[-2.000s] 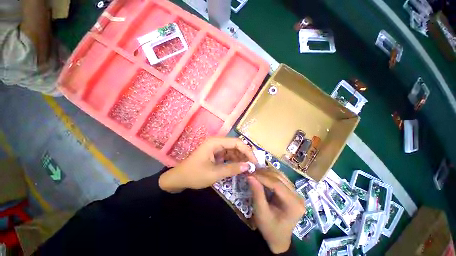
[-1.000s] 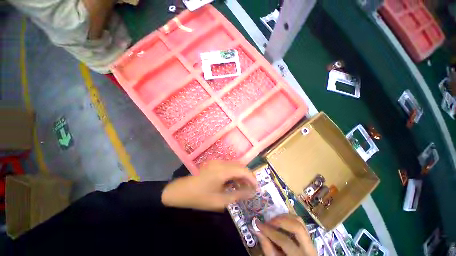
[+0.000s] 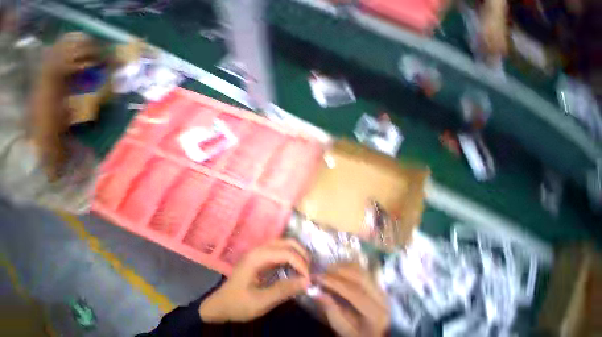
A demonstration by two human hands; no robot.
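The view is blurred. My left hand [image 3: 254, 283] and my right hand [image 3: 356, 299] are close together at the bottom centre. Their fingertips meet at a small white part [image 3: 312, 289], which looks like a ring. A dark glossy bit shows inside the curl of my left hand; whether it is held or lies behind is not clear. The shallow box of white rings [image 3: 323, 240] is just beyond my hands and partly hidden by them. The deeper carton [image 3: 346, 191] stands behind it, with a few dark modules [image 3: 377, 220] inside.
The pink compartment tray [image 3: 191, 168] is at the left, with a white frame [image 3: 206, 141] lying on it. White frames [image 3: 455, 280] are piled at the right. More frames lie on the green belt [image 3: 416, 148]. A grey post [image 3: 247, 52] stands behind the tray. A person's arm [image 3: 53, 105] is at the far left.
The view has turned and shifted, and is more blurred. My hands were apart over the ring box; now they are together, nearer my body, with fingertips meeting at the small white part.
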